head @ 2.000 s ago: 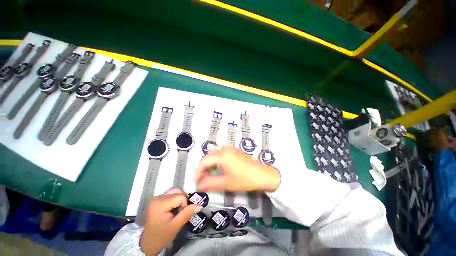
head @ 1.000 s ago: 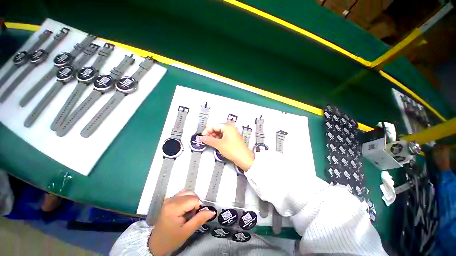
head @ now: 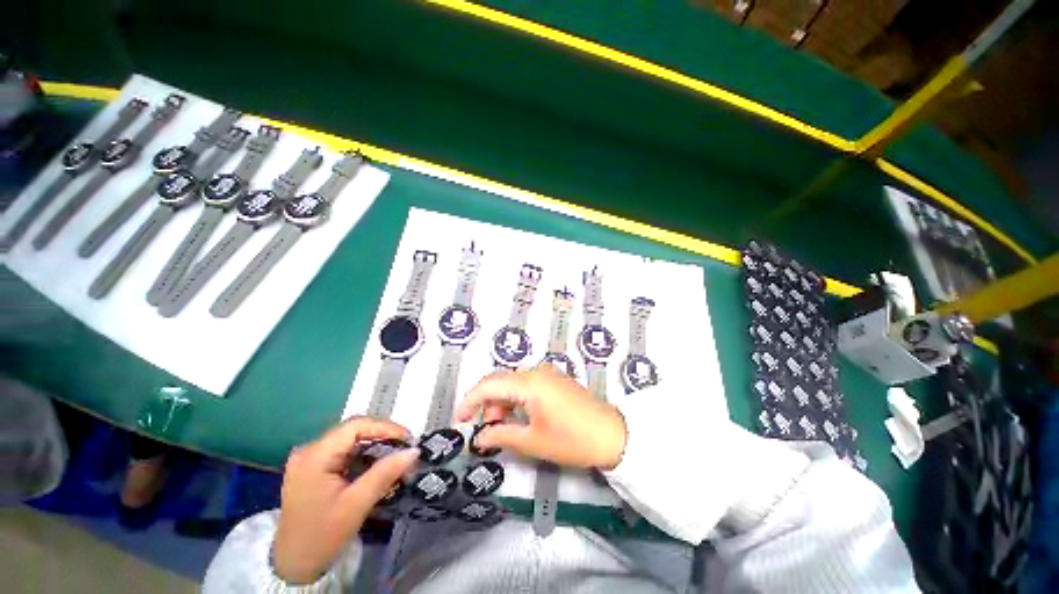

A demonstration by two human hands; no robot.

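My left hand holds a sticker sheet with rows of black discs at the near edge of the white paper. My right hand has its fingertips on a disc at the sheet's right side. Several grey-strapped watches lie in a row on the paper. The leftmost watch has a plain dark face. The second watch and those to its right show white-printed film. My right hand and sleeve hide parts of the watches on the right.
A second white paper at the left bears several grey-strapped watches with printed faces. A pile of sticker sheets lies to the right, beside a small white box and crumpled white scraps. Yellow edging runs behind the papers.
My right hand has moved from the second watch back to the sticker sheet. The second watch's face was plain dark earlier and now bears printed film. The sheet has shifted left in view.
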